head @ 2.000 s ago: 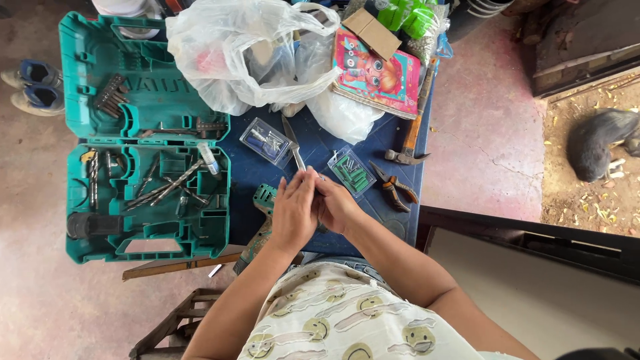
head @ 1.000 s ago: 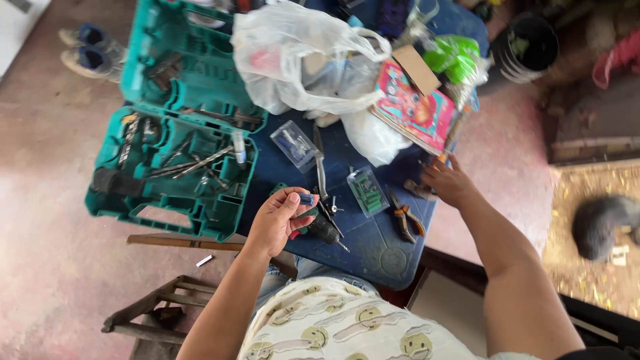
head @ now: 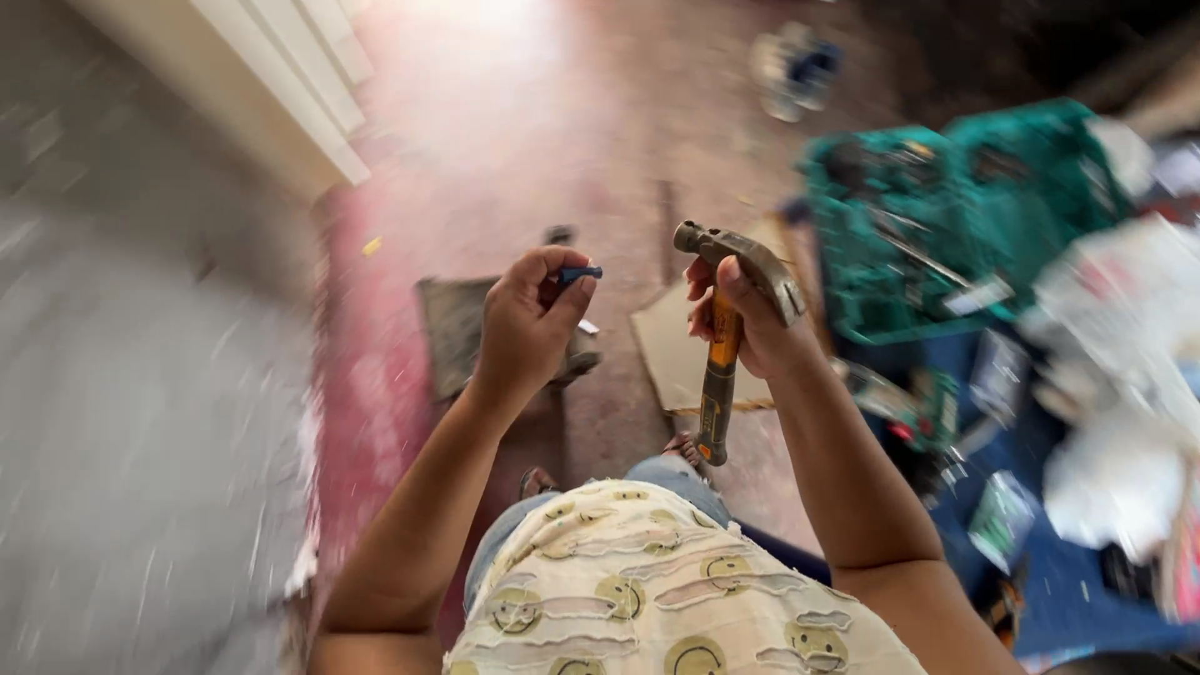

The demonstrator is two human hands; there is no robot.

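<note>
Between the thumb and fingers of my left hand [head: 532,319] is a small blue plastic wall plug [head: 580,273], its end pointing right. My right hand [head: 755,323] grips a claw hammer [head: 719,352] by the upper handle, close under the head. The hammer's face points left, its claw lies over my wrist side, and the orange and black handle hangs down. Both hands are raised above the floor, apart from each other. At the right, blurred, a green plastic pack [head: 1003,520] lies on the blue table [head: 1069,591].
An open teal tool case [head: 872,323] with drill bits stands at upper right. White plastic bags [head: 1116,375] and a drill [head: 933,412] are on the table. Below my hands are a wooden stool [head: 455,328] and a pale board [head: 703,347]. A grey wall [head: 159,422] is at left.
The view has swung away from the table, which is now at the right. My right hand, earlier reaching to the table's edge, now holds the hammer up. My left hand still holds the blue plug.
</note>
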